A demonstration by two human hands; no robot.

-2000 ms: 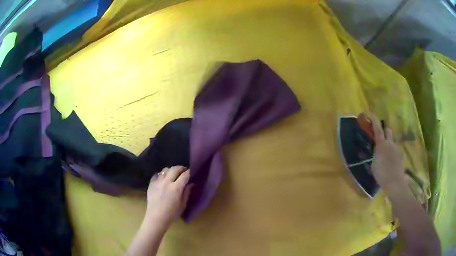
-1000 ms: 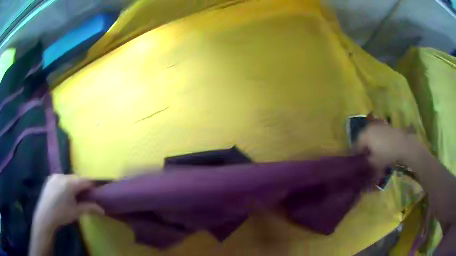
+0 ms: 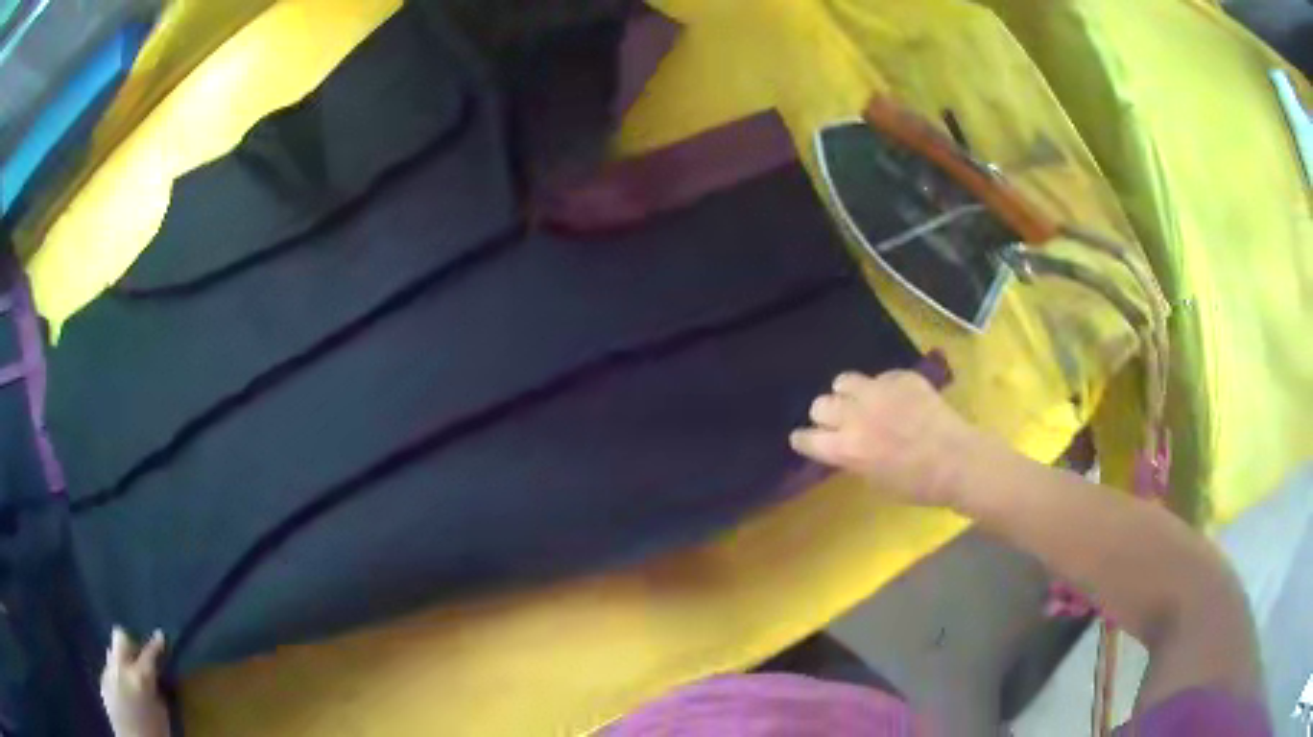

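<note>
A large dark garment panel (image 3: 375,389) lies spread across the yellow table cover, with thin dark seam ridges running lengthwise. A purple vent extension (image 3: 670,173) shows at its hem end. My left hand (image 3: 136,680), small and partly cut off by the bottom edge, grips the panel's lower left corner. My right hand (image 3: 878,432) grips the near right corner, where a bit of purple shows. The far part of the panel near the top is blurred and folded. The steam iron (image 3: 922,216) rests just beyond the panel's right end, with nobody holding it.
Other dark garment pieces with purple strips (image 3: 32,389) lie at the left edge. The yellow table cover (image 3: 418,691) shows along the near side. The hose and cord (image 3: 1152,346) run down at the right, with a pink-purple cloth tie (image 3: 1152,471). A blue item (image 3: 72,115) is at upper left.
The cloth, earlier bunched and then stretched purple side up between my hands, now lies spread dark side up. My right hand has left the iron and holds the cloth. The view has shifted.
</note>
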